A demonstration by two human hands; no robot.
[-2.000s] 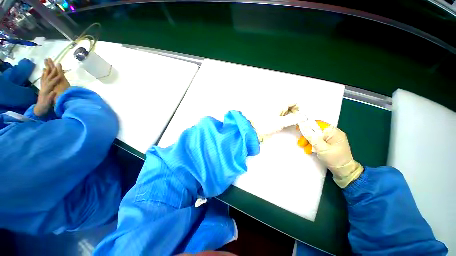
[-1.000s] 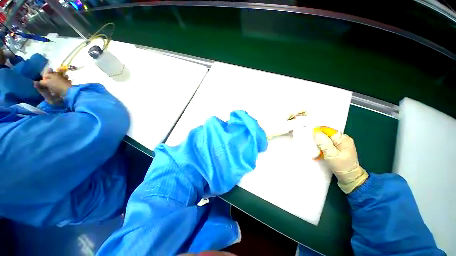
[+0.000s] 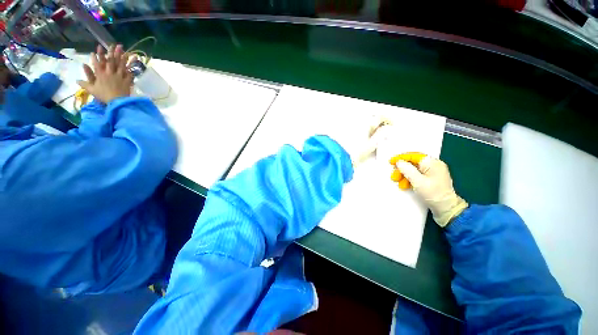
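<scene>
My right hand (image 3: 434, 185), in a cream glove, is over the right part of the white foam mat (image 3: 374, 229). Its fingers are curled, with small yellow-orange finger cots (image 3: 404, 184) at the fingertips; whether they are worn or held is unclear. My left hand (image 3: 375, 139) extends from the blue sleeve (image 3: 288, 190) over the mat, left of my right hand. Its pale glove nearly blends into the white mat, so its fingers and anything in them are hard to make out. The hands appear slightly apart.
A neighbour in a blue smock sits at left, one bare hand (image 3: 110, 75) raised and spread beside a white bottle (image 3: 152, 86) on another white mat (image 3: 210, 98). A thick white foam sheet (image 3: 551, 190) lies at right. A dark green belt (image 3: 295, 49) runs behind the metal edging.
My right hand has shifted slightly left and its orange fingertips show more clearly. My left hand's visible parts have changed pose. The neighbour's hand has risen and spread open near the bottle.
</scene>
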